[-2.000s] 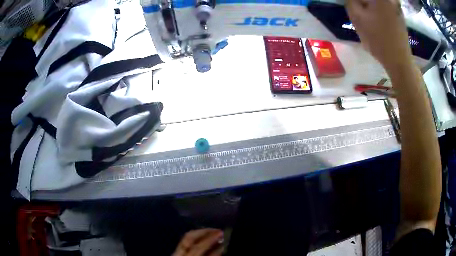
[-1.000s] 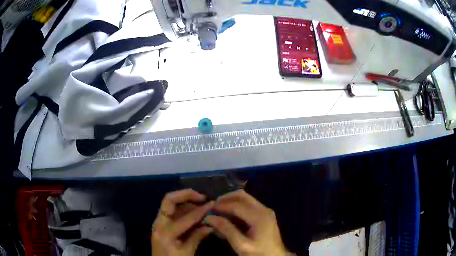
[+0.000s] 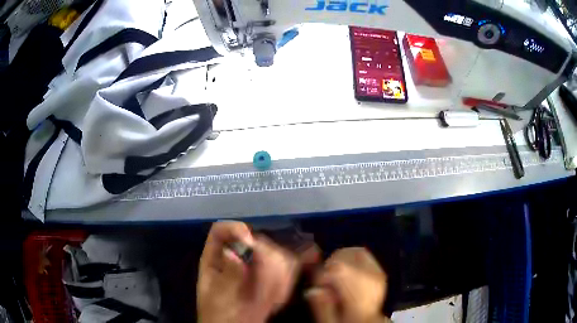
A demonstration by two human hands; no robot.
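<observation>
My left hand [image 3: 237, 274] is below the table's front edge, its fingers closed on a small dark and silvery metal item [image 3: 240, 251] that I cannot name for sure. My right hand [image 3: 350, 287] is just to its right, blurred, fingers curled; whether it holds anything cannot be told. A teal bobbin [image 3: 262, 160] lies on the table by the ruler strip. The white garment piece with black bands [image 3: 142, 129] lies bunched on the table at the left. The sewing machine [image 3: 405, 14] stands behind, its needle area above the table.
A smartphone [image 3: 378, 66] and red packet [image 3: 428, 60] lie right of the needle area. A small white block [image 3: 460, 118], red-handled tool [image 3: 487, 103], slim dark stick [image 3: 512, 148] and scissors [image 3: 539, 132] lie at right. A red basket [image 3: 47, 277] with striped cloth is lower left; a blue basket [image 3: 520, 252] lower right.
My right hand came down from the machine's right side to beside my left hand. Since a second ago, the hands have moved apart, and a small metal item shows in my left hand.
</observation>
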